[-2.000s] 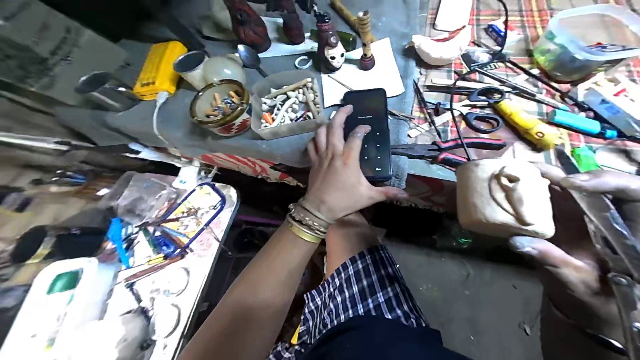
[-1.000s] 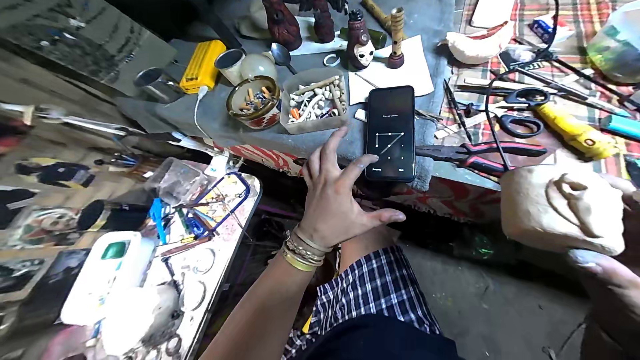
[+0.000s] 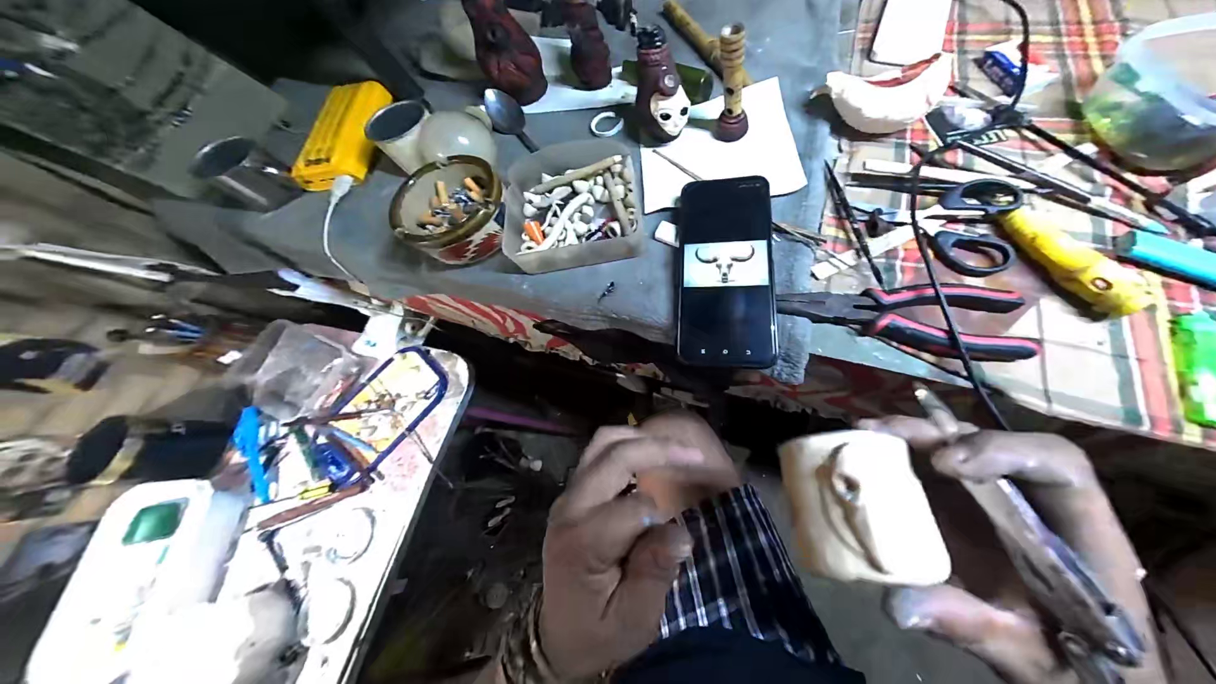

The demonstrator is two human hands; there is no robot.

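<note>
My left hand (image 3: 617, 541) hangs over my lap below the table edge, its fingers loosely curled and holding nothing that I can see. In my right hand (image 3: 1026, 532) is a pale carved block (image 3: 864, 508) with a raised relief on its face, gripped between thumb and fingers. The same hand also holds a metal hand tool (image 3: 1045, 560), its tip pointing up and left; its exact kind is unclear. A black smartphone (image 3: 727, 328) lies at the table's edge, its screen lit with a picture of a horned skull.
Red-handled pliers (image 3: 950, 323), scissors (image 3: 974, 252) and a yellow-handled tool (image 3: 1073, 261) lie right of the phone. Left of it are a plastic box of small pale pieces (image 3: 579, 256), an ashtray (image 3: 451, 242) and a yellow power bank (image 3: 342, 133). A cluttered white side table (image 3: 408, 532) stands lower left.
My left hand has left the phone and drawn back down over my lap. The phone's screen has gone from an unlock pattern to the skull picture. The right hand still holds the block.
</note>
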